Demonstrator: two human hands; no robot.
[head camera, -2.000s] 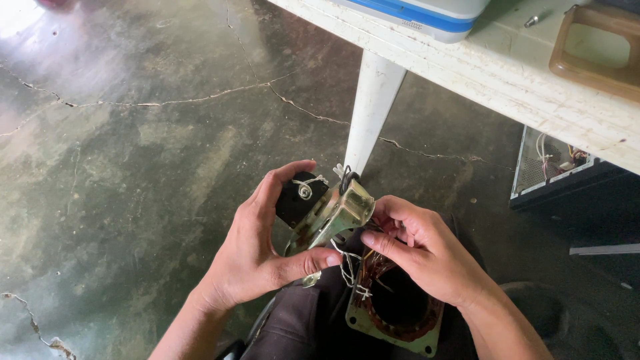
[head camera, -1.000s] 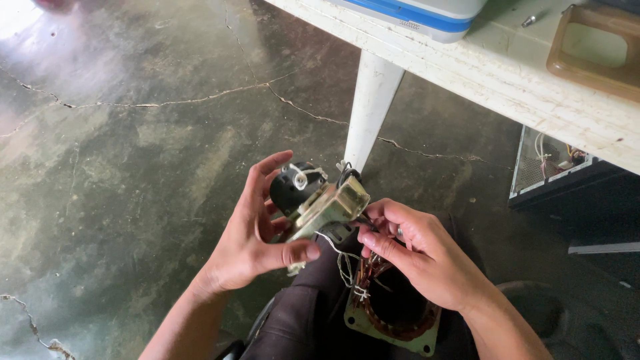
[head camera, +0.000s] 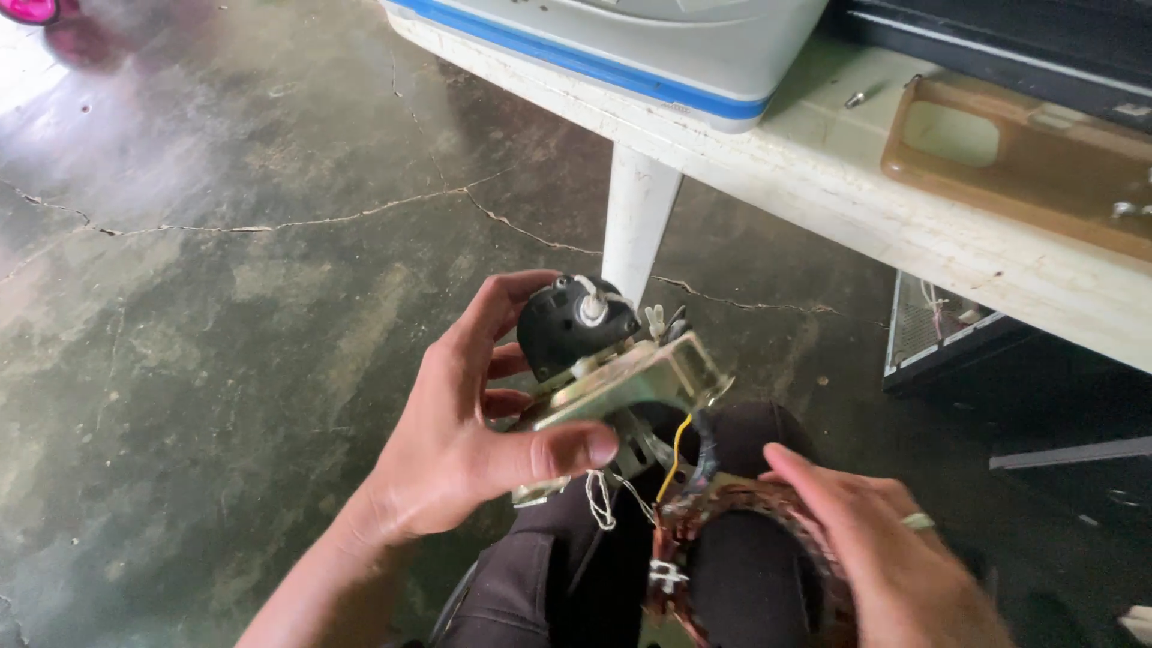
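My left hand (head camera: 486, 432) grips a metal motor end housing (head camera: 621, 382) with a round black plastic part (head camera: 571, 328) on its upper side, tied with white cord. A yellow wire (head camera: 675, 459) and a dark sleeved lead run from the housing down to a stator with copper windings (head camera: 666, 540), which lies over my thighs. White string hangs between the two parts. My right hand (head camera: 873, 531) is at the right side of the stator, fingers extended; its palm side is hidden, so whether it grips the stator is not clear.
A white table (head camera: 774, 189) with a white leg (head camera: 639, 216) stands ahead. On it are a white and blue container (head camera: 630, 45), a brown tray-like cover (head camera: 936, 175) and a small metal piece (head camera: 855, 100). An open dark case (head camera: 1017, 346) stands beneath at right.
My right hand has left the wires near the housing and moved down to the right, beside the stator. The housing in my left hand has tilted, so its black part shows more.
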